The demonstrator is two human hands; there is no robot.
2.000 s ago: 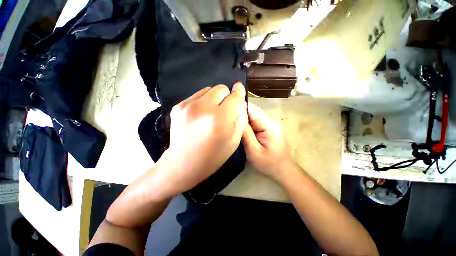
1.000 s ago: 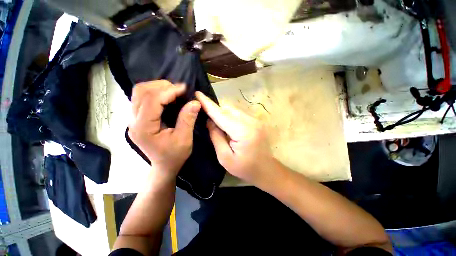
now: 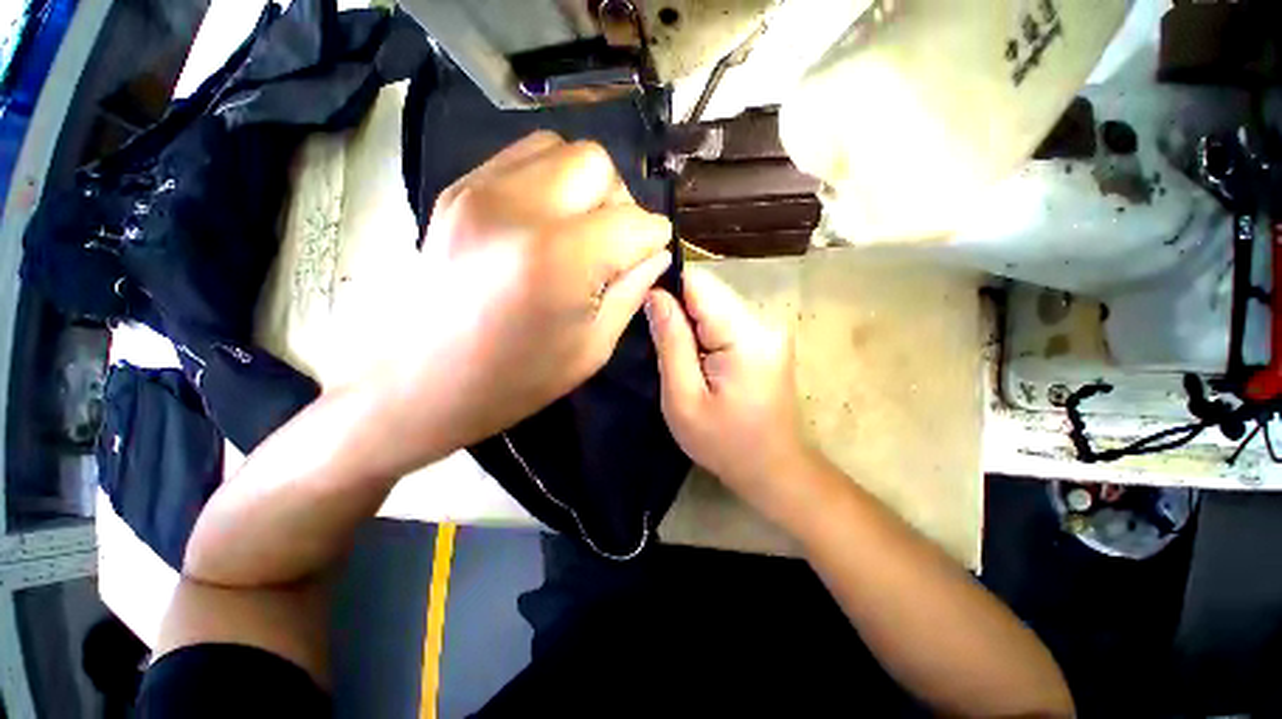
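A black fabric bag piece [image 3: 605,436] lies under the sewing machine head and hangs toward me, with a thin pale curved line along its lower edge. My left hand [image 3: 541,281] lies over it, fingers bent, fingertips at the seam edge. My right hand [image 3: 731,379] pinches the same edge between thumb and fingers, just below the needle area. The presser foot area [image 3: 661,148] sits above the seam, beside a brown-dark block [image 3: 752,197]. My left hand hides much of the fabric.
The white sewing machine [image 3: 914,141] spans the top right. A heap of black pieces [image 3: 183,211] lies at left, with a flat black pouch [image 3: 158,450] below it. Black cords [image 3: 1153,414] and a red-handled tool [image 3: 1270,379] are at right. A round clear tub [image 3: 1118,513] is below.
Since one second ago the view has shifted. My left hand has moved up over the fabric, its fingertips now at the seam edge. My right hand still holds the edge, now closer beneath the brown-dark block.
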